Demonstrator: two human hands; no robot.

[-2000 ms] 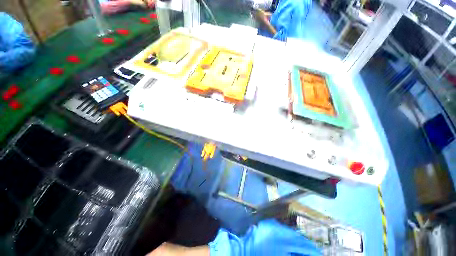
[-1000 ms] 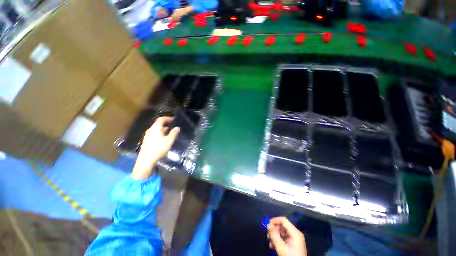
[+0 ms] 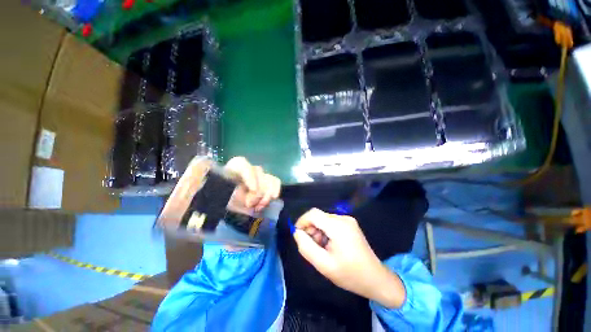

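Note:
A display screen (image 3: pixel 210 204) is held over the front edge of the bench, its reflective back with a black patch facing me. My left hand (image 3: pixel 254 185) grips it at the upper right side. An orange-gold strip, likely the flex cable (image 3: pixel 255 226), shows at the screen's right end. My right hand (image 3: pixel 334 246) is just right of that end, apart from it, fingers curled around a small blue tool (image 3: pixel 292 229) that is mostly hidden. The left tray stack (image 3: pixel 206 123) lies behind the screen. The right tray (image 3: pixel 395 153) holds black screens.
Brown cartons (image 3: pixel 78 123) stand at the left. The green bench top (image 3: pixel 256 84) shows between the trays. An orange cable (image 3: pixel 561 97) hangs beside a pale grey machine (image 3: pixel 577 130) at the right. A metal frame (image 3: pixel 479 249) stands at the lower right above the blue floor.
My left hand has moved from the left tray stack towards me with a screen in its grip. My right hand has moved up and left, near the screen's end. The view has tilted down.

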